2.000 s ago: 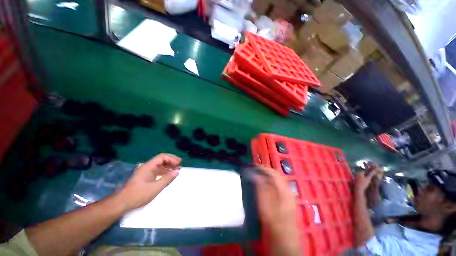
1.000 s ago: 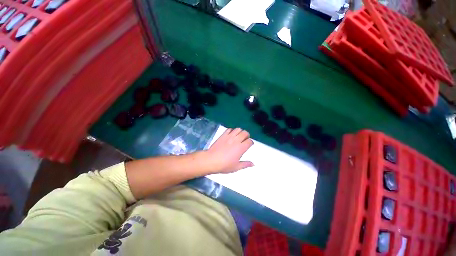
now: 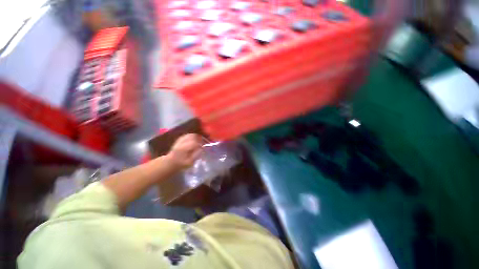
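Note:
My left hand [image 3: 186, 149] is over the open brown cardboard box [image 3: 181, 197], left of the bench edge. Its fingers are closed on a clear, shiny plastic sheet [image 3: 218, 160], which hangs over the box; the picture is blurred here. My right hand is out of view. The white sheet [image 3: 357, 249] lies on the green bench, cut off by the bottom edge. Many dark units [image 3: 362, 157] lie loose on the bench, blurred.
A tall red tray stack [image 3: 273, 84] with grey, shiny units in its top pockets stands behind the box. More red trays [image 3: 105, 86] stand farther left. White paper [image 3: 454, 92] lies at upper right. A small clear scrap [image 3: 310, 203] lies near the bench edge.
The view has swung left. My left hand has moved from the white sheet to over the cardboard box and now holds the clear plastic. The right-hand tray has left the view.

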